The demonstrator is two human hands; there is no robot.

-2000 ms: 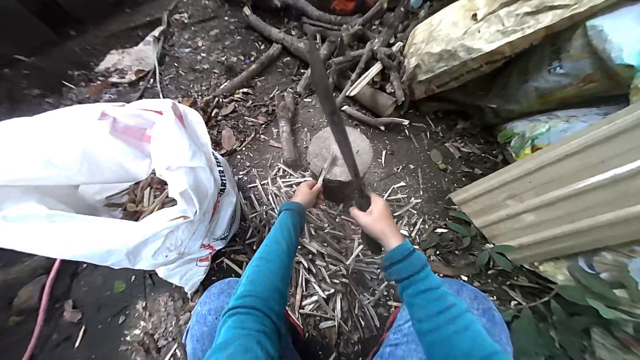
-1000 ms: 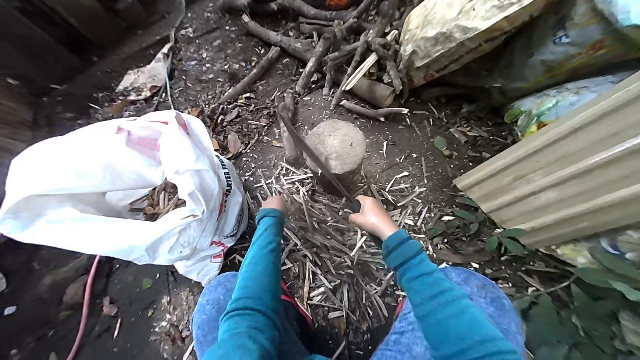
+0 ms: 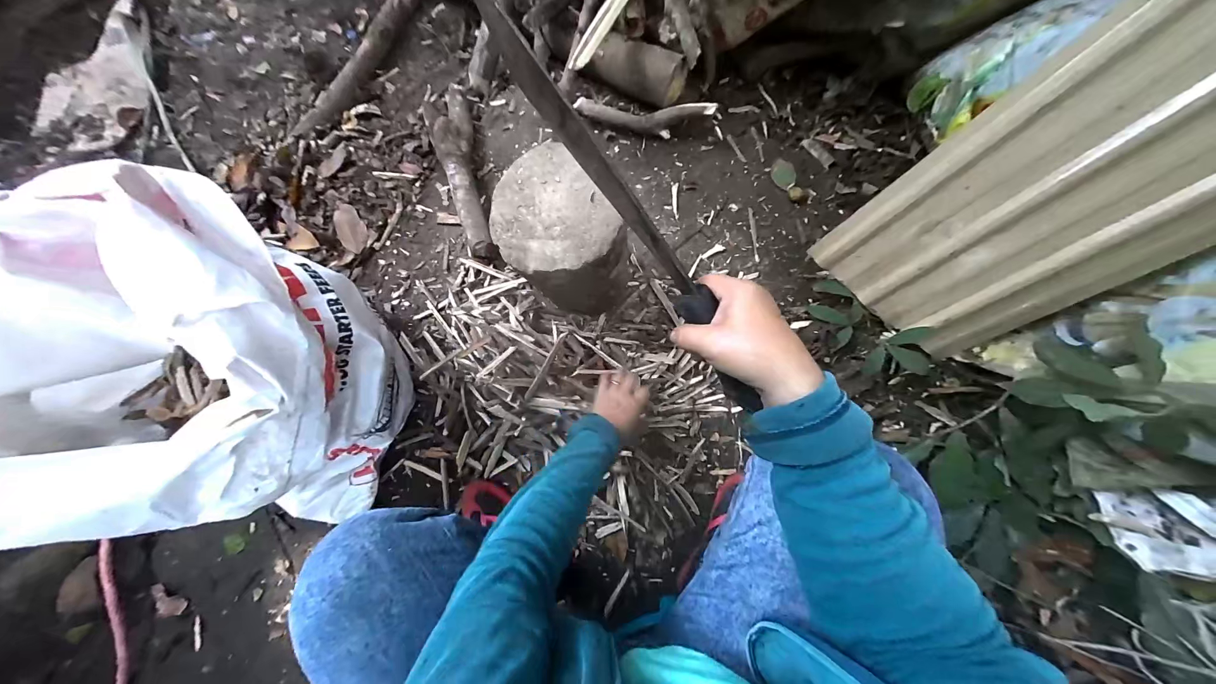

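My right hand [image 3: 750, 337] grips the black handle of a machete [image 3: 608, 171], whose long dark blade slants up and left, in front of the right edge of a round chopping block [image 3: 551, 214]. Between my knees, my left hand [image 3: 622, 404] reaches down to a heap of split wood sticks [image 3: 503, 380] on the ground; its fingers are small in view, and whether they hold a stick cannot be told. A thin stick lies close beside the machete's handle, near my right thumb.
On the left stands a white woven sack [image 3: 247, 332] with wood chips inside. Branches and a cut log [image 3: 636, 71] lie behind the block. A corrugated sheet [image 3: 1026, 180] slants in from the right, above leafy plants [image 3: 969, 465]. A pink hose or cord [image 3: 112, 608] runs at lower left.
Two seconds ago my left hand was at the block's near edge beside the blade; now it is lower, at the stick heap. The machete, low over the block one second ago, is raised again.
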